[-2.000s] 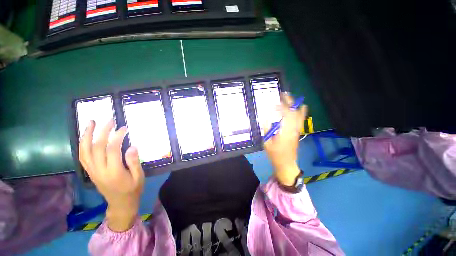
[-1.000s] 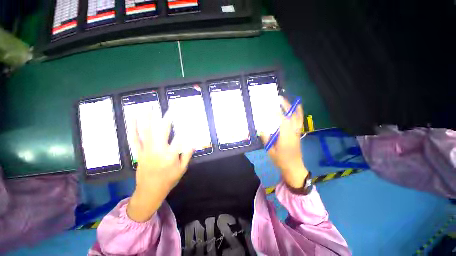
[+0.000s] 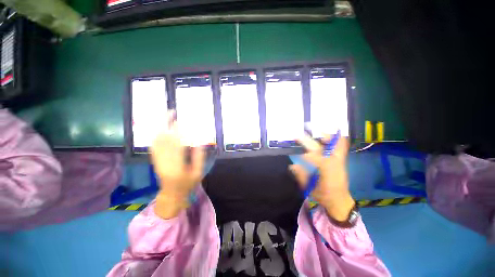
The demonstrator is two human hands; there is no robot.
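A black phone tray (image 3: 216,116) lies on the green bench with several lit smartphones side by side, their screens mostly white. The middle smartphone (image 3: 240,111) is uncovered. My left hand (image 3: 176,162) is blurred, fingers apart, over the lower edge of the second phone from the left, and holds nothing visible. My right hand (image 3: 328,170) holds a slim blue pen (image 3: 313,183) across the fingers at the lower edge of the two right phones. Whether my fingertips touch the screens cannot be told.
Another black tray (image 3: 217,16) stands at the back edge. A dark tray with a lit screen (image 3: 7,57) is at far left. A black cloth (image 3: 434,65) hangs right. Yellow clips (image 3: 374,131) are at the front edge. Pink sleeves of other people (image 3: 24,162) show on both sides.
The view has shifted, so the tray appears farther right and level. My left hand has gone from the far left phone to the second one. My right hand is now lower, at the tray's front edge.
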